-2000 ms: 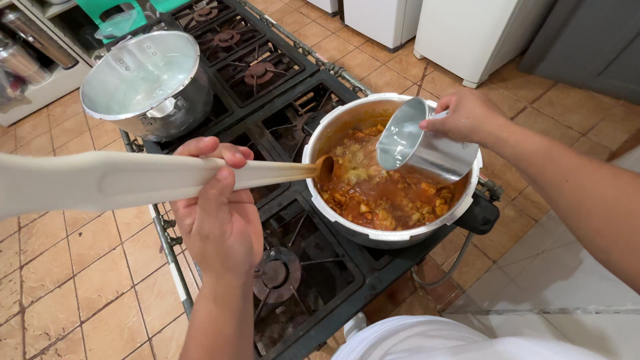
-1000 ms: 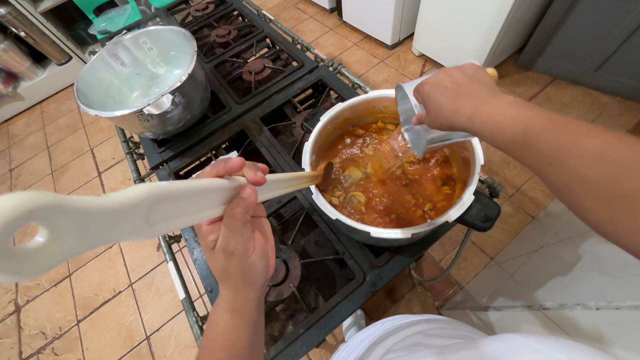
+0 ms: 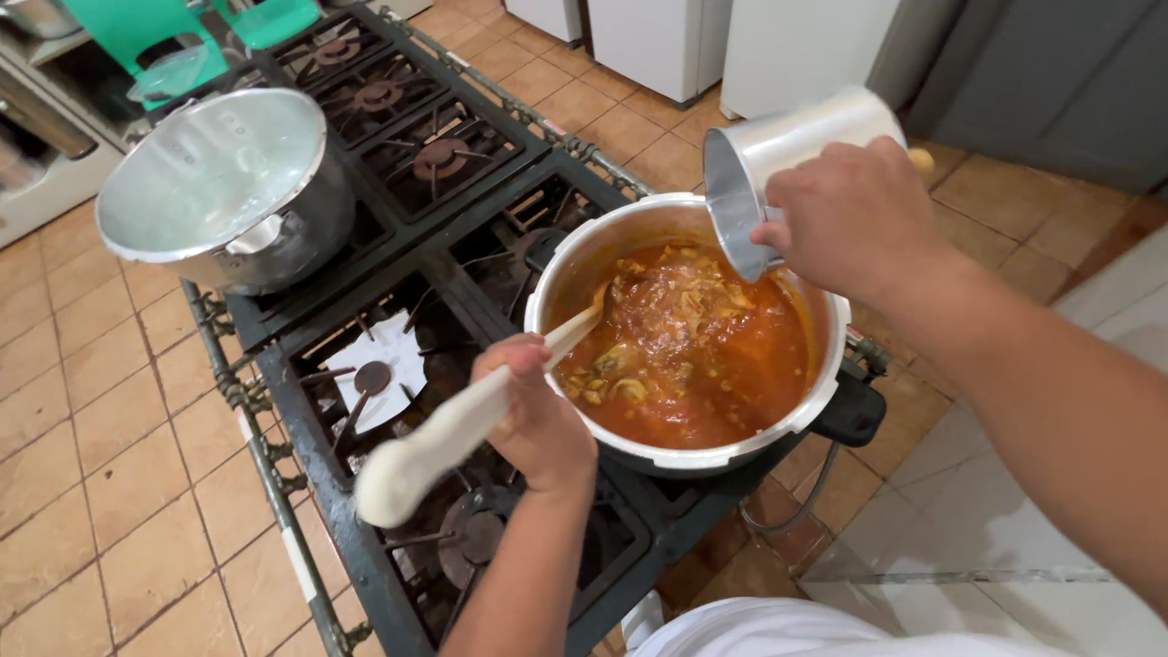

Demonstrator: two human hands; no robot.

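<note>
My left hand (image 3: 538,415) grips the pale handle of a long spoon (image 3: 447,438), whose brownish end dips into the stew at the pot's left side. My right hand (image 3: 835,214) holds a metal mug (image 3: 739,173) by its handle, tipped steeply with its mouth toward the pot. The pressure cooker pot (image 3: 826,397), without a lid, stands on the stove and holds a red-orange stew (image 3: 684,365) with pieces in it. The stew's surface is stirred up below the mug.
A large aluminium pot (image 3: 292,242) with clear liquid stands on the stove (image 3: 365,219) at the left. White paper or foil (image 3: 388,365) lies under a burner. A metal rail (image 3: 301,566) runs along the stove's edge. Green chairs (image 3: 146,36) and white appliances (image 3: 657,46) stand beyond.
The mug has tipped further over the pot, and liquid in the pot has risen and turned soupier. The spoon's handle end has swung down and toward the pot with my left hand.
</note>
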